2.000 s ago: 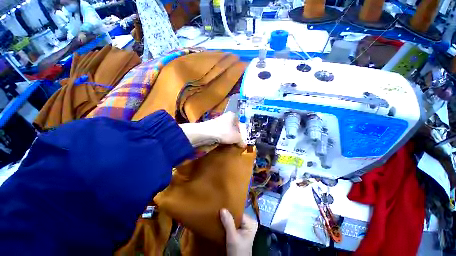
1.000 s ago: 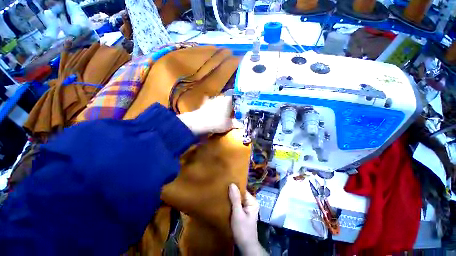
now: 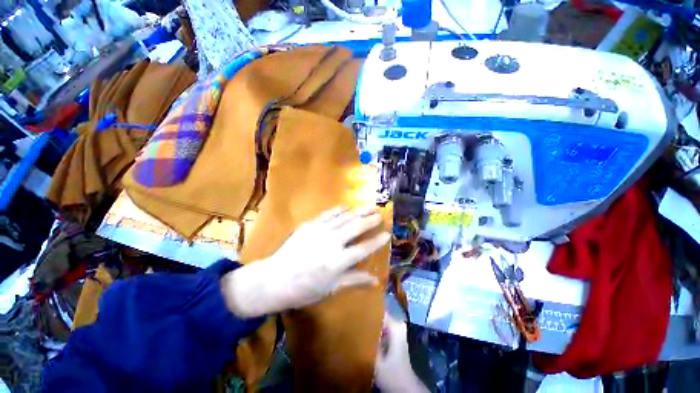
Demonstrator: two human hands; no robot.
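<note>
A brown fabric panel [image 3: 307,165] runs from behind the needle area of the white overlock machine [image 3: 529,84] down over the table's front edge. Its right edge lies at the lit presser foot area. My left hand [image 3: 318,257] lies flat on the panel, fingers spread and pointing at the needle area. My right hand [image 3: 393,353] is low at the panel's right edge, partly cut off and partly hidden; its fingers seem to be behind the cloth.
Brown panels [image 3: 230,138] with a plaid piece [image 3: 180,138] lie left of the machine. A blue-tied brown bundle [image 3: 115,138] is further left. Orange-handled snips [image 3: 518,303] lie on the table's front right, beside a red cloth [image 3: 622,284]. Tangled trimmings [image 3: 407,249] hang below the needle area.
My left hand has moved from beside the needle down onto the panel and spread its fingers. My right hand has moved lower. More of the panel shows behind the needle area. The view has shifted.
</note>
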